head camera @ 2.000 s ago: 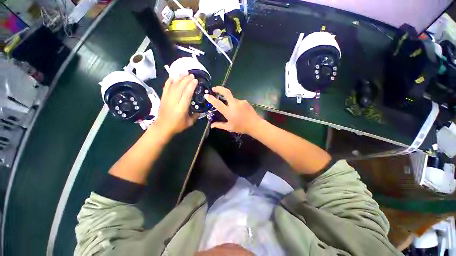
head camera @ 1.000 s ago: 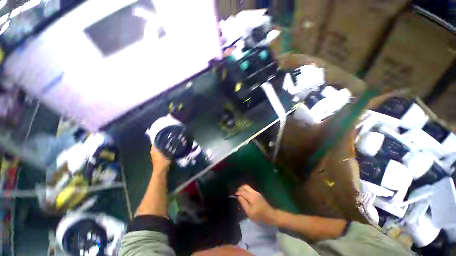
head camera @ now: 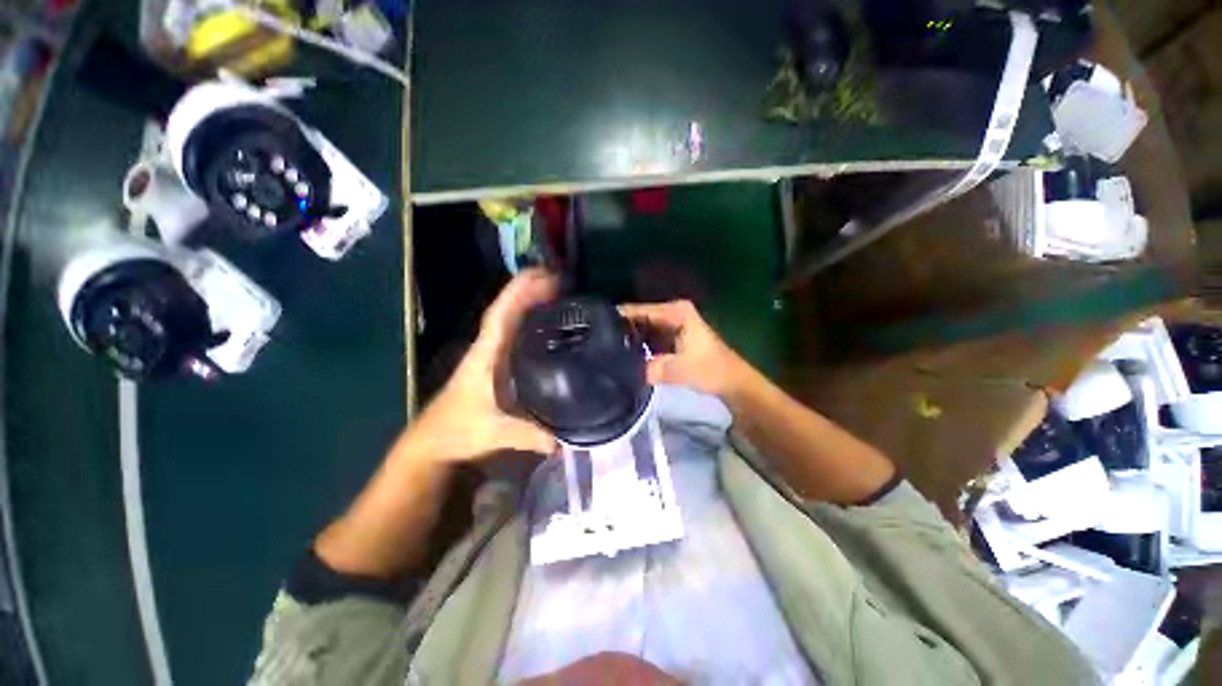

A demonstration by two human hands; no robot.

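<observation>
A dome camera (head camera: 582,371) with a black ball and a white bracket is held over the lap, its ball toward the bench and its white plate toward my chest. My left hand (head camera: 485,389) grips the ball's left side. My right hand (head camera: 686,351) is at its right side, fingertips by the ball's edge; whether they hold a small part cannot be told. The lens face is not visible. Two more dome cameras stand on the left bench, one nearer the back (head camera: 255,174) and one further left (head camera: 141,315).
A white roll (head camera: 158,194) lies beside the two cameras. A yellow item (head camera: 241,40) is at the back left. A mouse (head camera: 819,47) lies on the back bench. A white strip (head camera: 1002,107) hangs over the bench edge. An open carton at right holds white and black cameras (head camera: 1106,456).
The camera from the back bench is now off it, turned over, and held over the lap. My right hand has come up to it. The view has swung back left.
</observation>
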